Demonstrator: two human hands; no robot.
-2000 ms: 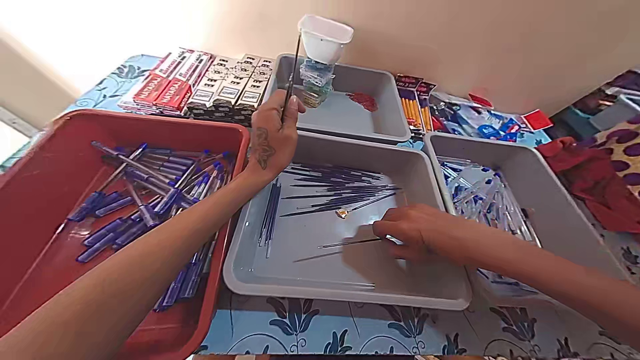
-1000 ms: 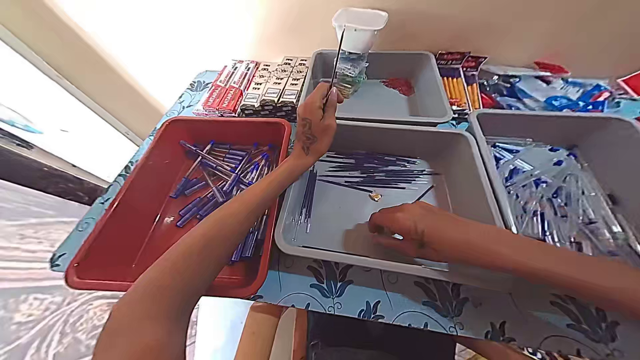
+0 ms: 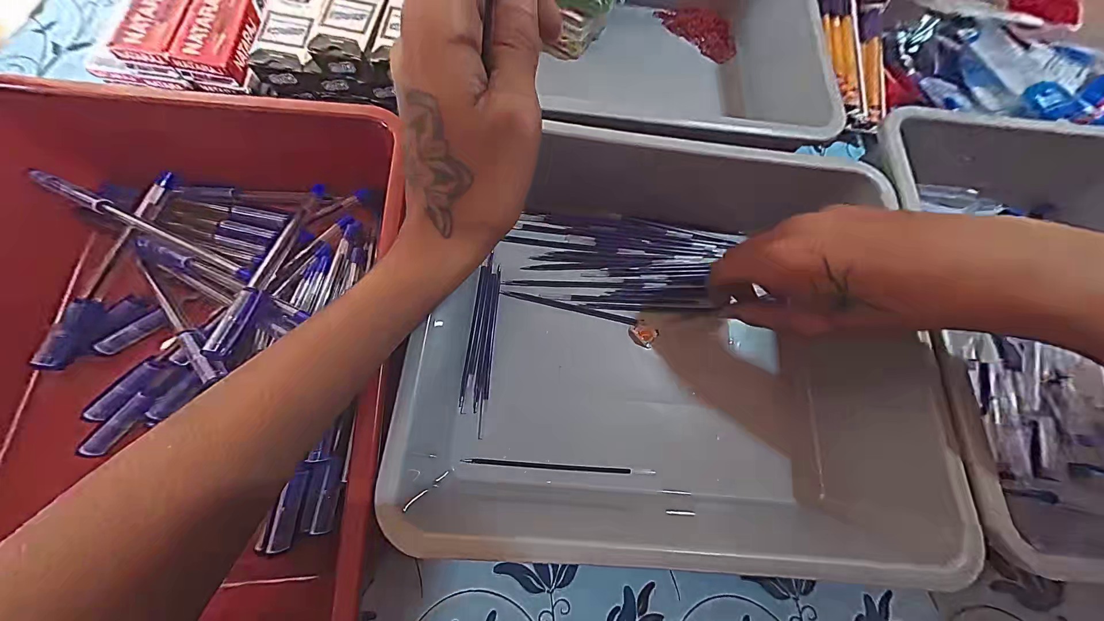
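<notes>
My left hand (image 3: 474, 112) is raised over the border of the red and grey trays, its fingertips cut off by the top edge; a thin dark pen refill (image 3: 488, 39) stands upright in its grip. My right hand (image 3: 776, 276) reaches into the middle grey tray (image 3: 673, 552), its fingers at the right end of a pile of blue ink refills (image 3: 604, 259); whether it grips any is hidden. More refills (image 3: 483, 336) lie lengthwise at the tray's left side. One single refill (image 3: 552, 467) lies near the front, and a small gold-coloured piece (image 3: 642, 335) sits below the pile.
At left, a red tray (image 3: 371, 517) holds capped blue pens (image 3: 241, 319). Another grey tray (image 3: 975, 431) with clear pen barrels (image 3: 1018, 414) stands at right. Behind are a grey tray (image 3: 690, 125) with red bits (image 3: 703, 33), small boxes (image 3: 207, 39), pencils (image 3: 849, 65) and plastic packets (image 3: 1018, 69).
My right hand has moved from the tray's lower part to the right end of the refill pile. My left hand stays raised with its refill. The view has moved in closer.
</notes>
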